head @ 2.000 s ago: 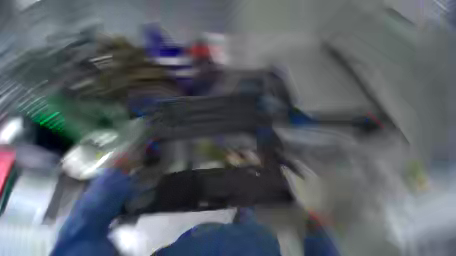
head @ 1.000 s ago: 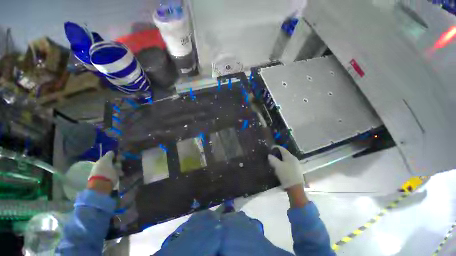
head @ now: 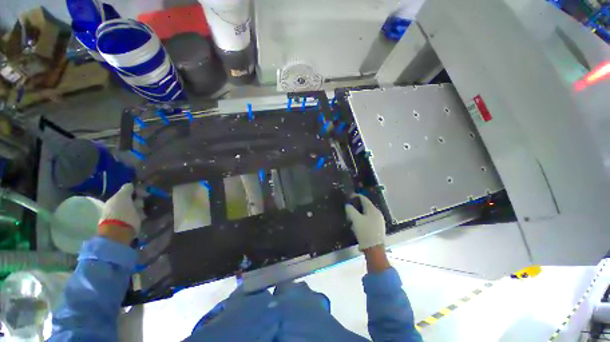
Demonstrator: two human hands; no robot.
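Observation:
The large black carrier plate lies flat in front of me, with blue clips around its edges and across it. Pale thin rectangular panels show in a row at its middle; the right one looks darker and greyer. My left hand, in an off-white glove with a red cuff, holds the carrier's left edge. My right hand, also gloved, holds its right edge. The fingertips of both hands are partly hidden at the edges. The perforated grey plate lies just right of the carrier.
The light-grey machine stands at the right, beyond the perforated plate. A metal rail runs along the carrier's front edge. Blue-and-white buckets stand at the back left. A round pale container is left of my left hand. Yellow-black tape marks the floor.
The carrier, held at both sides, now lies along the metal rail, which shows at its front edge. Both hands appear slightly further left in view. The strong blur of the earliest frame is gone.

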